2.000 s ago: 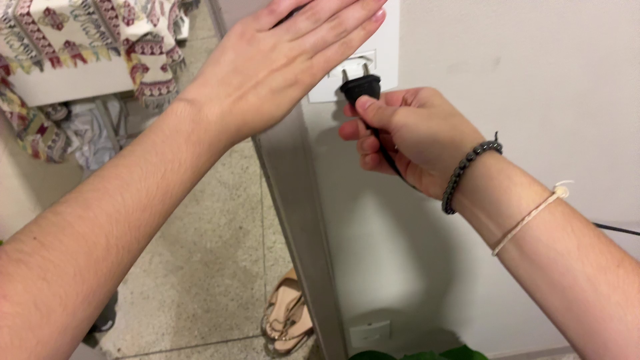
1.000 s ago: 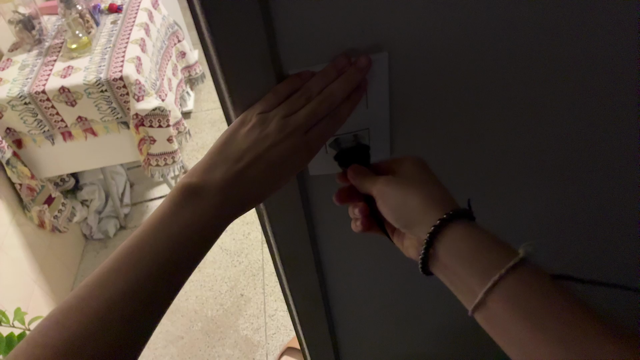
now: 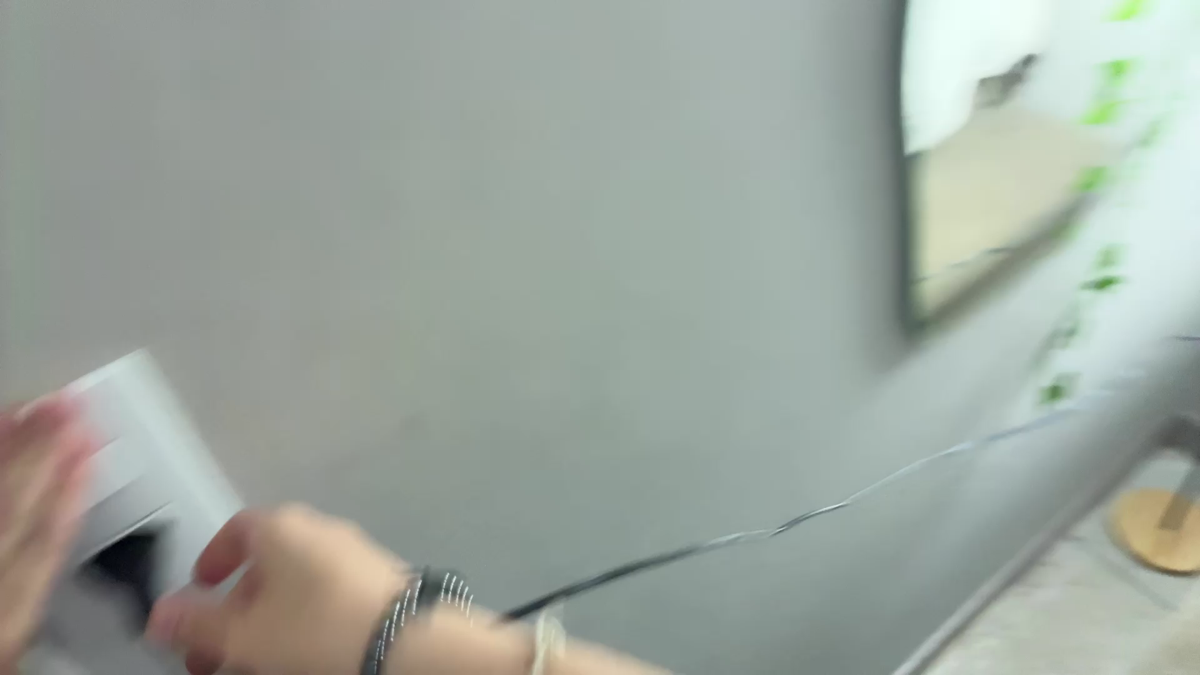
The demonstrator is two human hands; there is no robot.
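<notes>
The frame is blurred. At the lower left a white wall plate point(image 3: 164, 450) with an outlet is fixed to the grey wall. A black plug point(image 3: 131, 562) sits at the outlet; its prongs are not visible. My right hand point(image 3: 291, 586), with a dark beaded bracelet and a pale one at the wrist, is beside the plug, fingers bent; whether they touch it is unclear. My left hand point(image 3: 42, 497) lies over the plate's left side, partly cut off by the frame. A dark cable point(image 3: 656, 560) runs from behind my right wrist up to the right along the wall.
A dark-edged mirror point(image 3: 998, 216) hangs on the wall at the upper right. Green leaves point(image 3: 1097, 178) trail beside it. Below, past the wall's bottom edge, a round wooden base point(image 3: 1158, 530) stands on a pale surface.
The view has swung far to the right and the scene is bright again after being dark. The plug's prongs, visible two seconds ago, are now out of sight.
</notes>
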